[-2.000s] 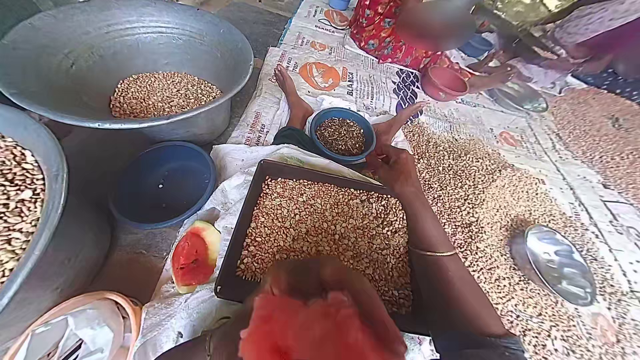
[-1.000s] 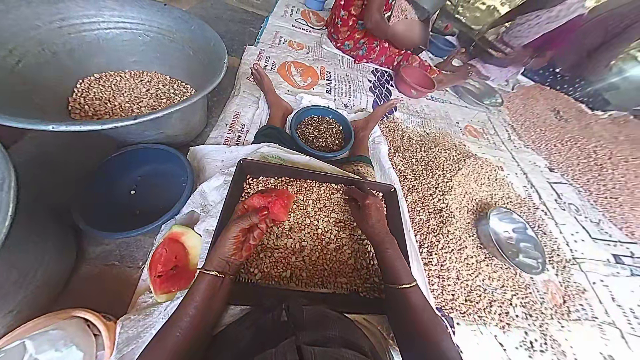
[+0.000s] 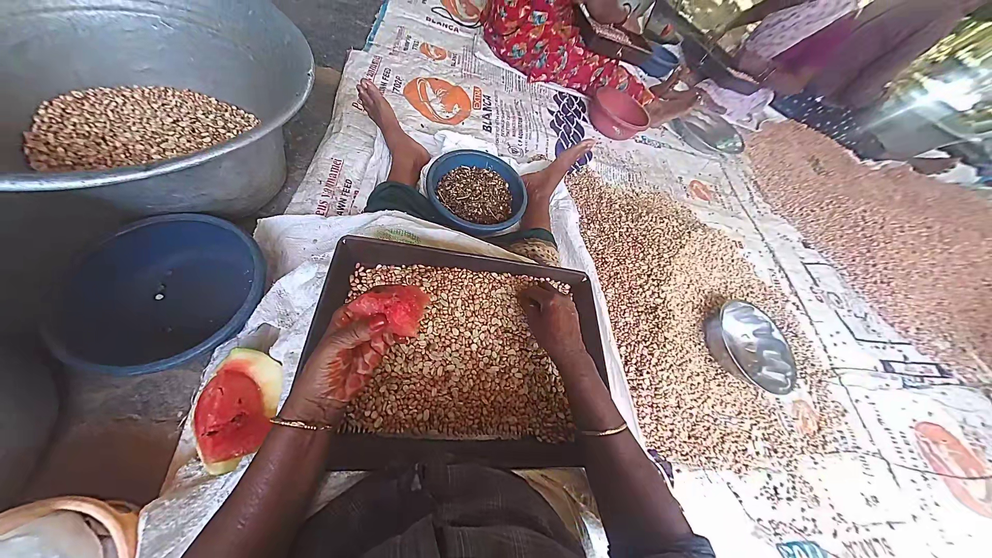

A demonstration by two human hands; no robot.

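Note:
My left hand (image 3: 353,353) holds a red chunk of watermelon flesh (image 3: 399,308) above the left part of a dark rectangular tray (image 3: 465,452). Pale brown split nuts or seeds (image 3: 465,364) cover the tray's bottom. At the tray's upper right, my right hand (image 3: 554,318) rests on the seeds with its fingers bent; whether it pinches anything cannot be told. Left of the tray, a piece of watermelon with rind (image 3: 238,411) lies on white sacking. Just beyond the tray, a blue bowl (image 3: 478,226) of darker bits stands between two bare feet.
A large metal tub (image 3: 287,116) with seeds and a blue basin (image 3: 232,329) stand at left. On the right, seeds (image 3: 659,310) are spread over printed sacks, with a steel bowl (image 3: 756,349) among them. People sit farther back near a red bowl (image 3: 618,112).
Two seconds ago the watermelon chunk was close to the camera; by one second ago it was down over the tray, where it stays. My right hand has moved from beside the blue bowl onto the tray's seeds.

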